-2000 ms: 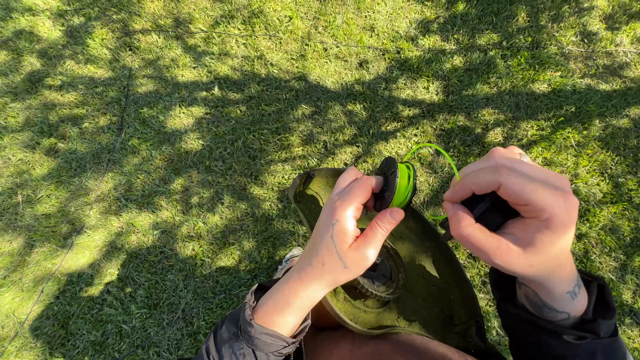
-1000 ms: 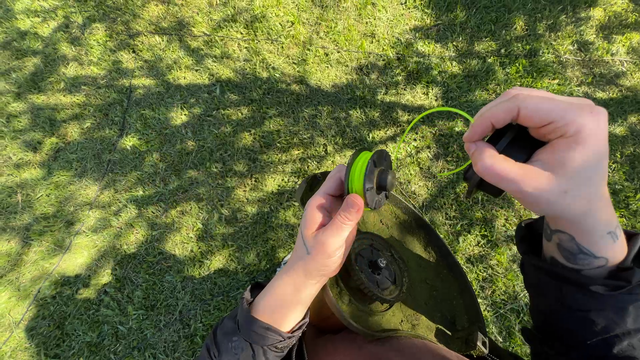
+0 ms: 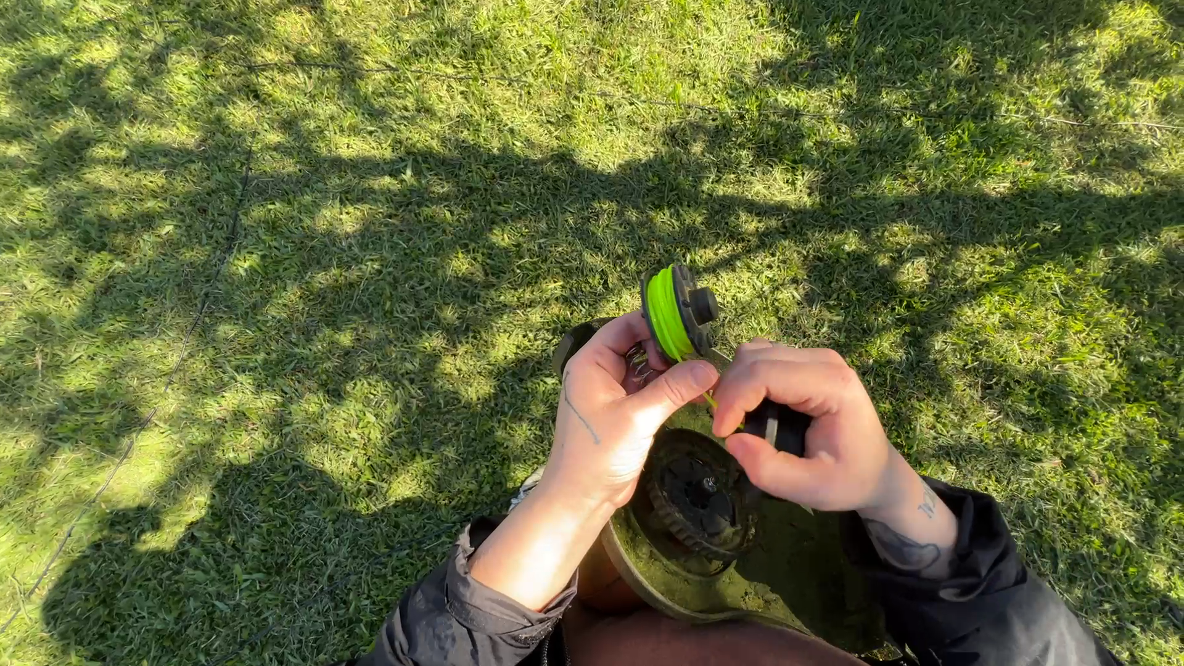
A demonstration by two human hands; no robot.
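My left hand (image 3: 615, 407) grips a black trimmer spool (image 3: 680, 313) wound with bright green trimmer line (image 3: 664, 314); the spool's hub points right. Close beside it on the right, my right hand (image 3: 805, 421) is curled around a black plastic part (image 3: 782, 427) that is mostly hidden by the fingers. A short stretch of green line shows between the two hands, near my right fingertips. Below the hands, the round black trimmer head (image 3: 703, 490) sits in the grass-stained guard of a string trimmer (image 3: 684, 592).
The guard rests at my legs (image 3: 684, 638). Around it lies mown lawn (image 3: 370, 324) in patchy shade. Thin dark cords or twigs (image 3: 199, 314) run across the grass at the left and along the top.
My right hand has moved left and down, close to my left hand. The loop of green line that arched between the hands is no longer seen. The spool's tilt has changed.
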